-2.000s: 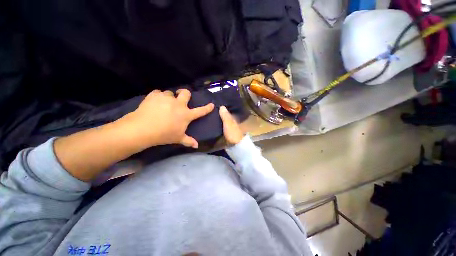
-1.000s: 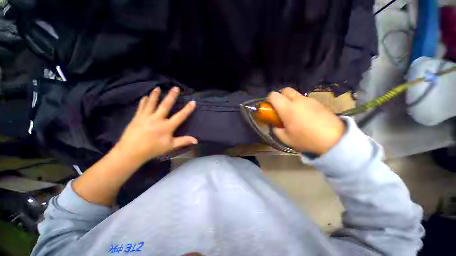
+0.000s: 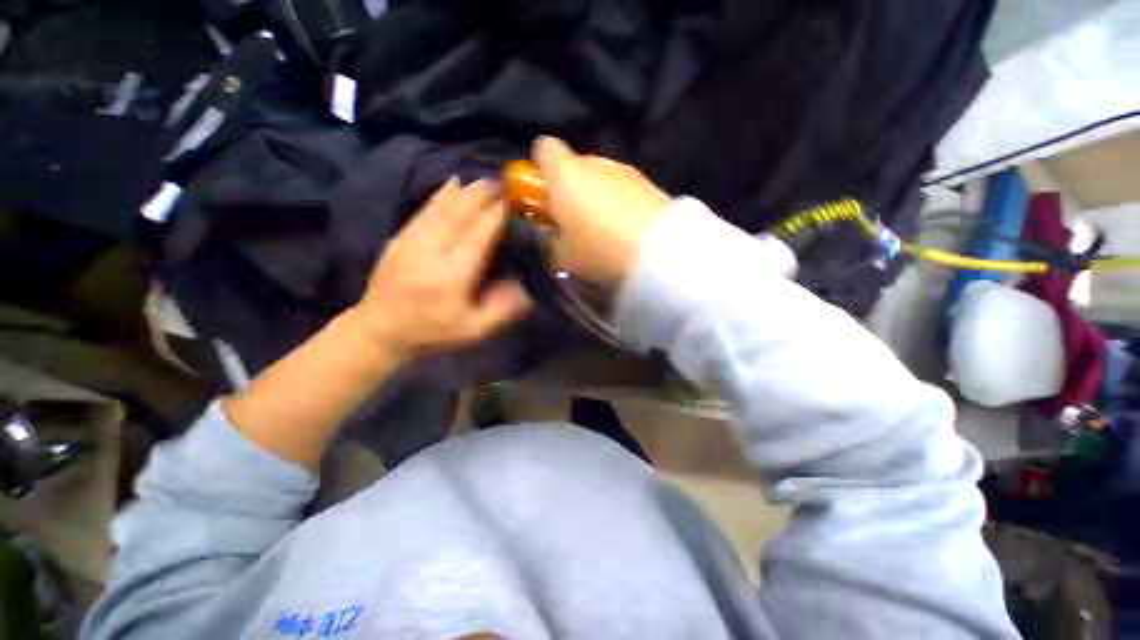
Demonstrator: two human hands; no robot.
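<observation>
My right hand (image 3: 598,215) grips the orange handle of the iron (image 3: 525,188). The iron's metal edge shows below my hand, and most of its body is hidden. My left hand (image 3: 440,273) lies on the dark garment (image 3: 300,200) just left of the iron, slightly blurred, with its fingers close to the handle. It does not visibly grip anything. The cloth under both hands is dark and partly hidden. The yellow coiled hose (image 3: 819,220) runs right from behind my right sleeve.
A large black garment pile (image 3: 750,75) lies behind the work. White tags (image 3: 343,98) show on dark cloth at upper left. At right are a white rounded container (image 3: 1006,344), a blue object (image 3: 994,225) and dark red cloth (image 3: 1056,325).
My right hand has taken the iron's handle and moved left with it, up to my left hand. The yellow hose now trails over the dark cloth.
</observation>
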